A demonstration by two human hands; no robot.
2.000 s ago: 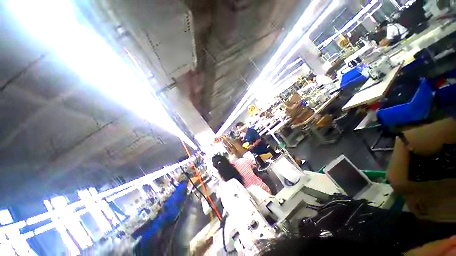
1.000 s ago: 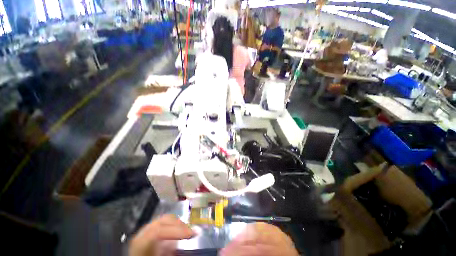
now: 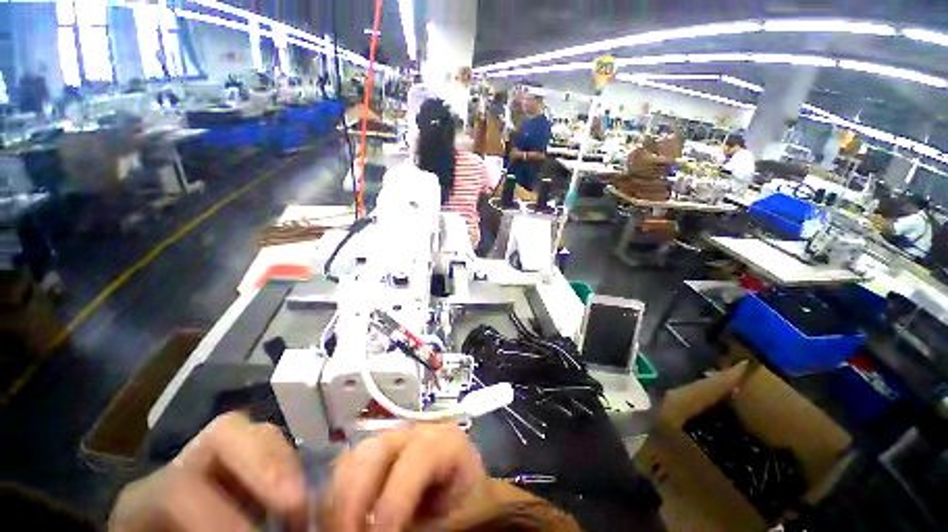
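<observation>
My left hand and my right hand are close together at the bottom of the view, in front of the white sewing machine head. Between the fingertips they hold a small dark strap piece, blurred and partly hidden by the fingers. The white lamp end on its curved arm is just above my right hand. A bundle of glossy black straps with pale thin ends lies right of the head. The sewing point is hidden behind my hands.
Dark loose pieces lie left of the head. An open cardboard box with black straps stands at the lower right, a brown box at the left. A grey-screened panel stands right of the table. Several people are further back.
The view has come down from the ceiling to the machine. Since one second ago my hands have lifted and moved left, closer together; the yellow part and shiny plate no longer show.
</observation>
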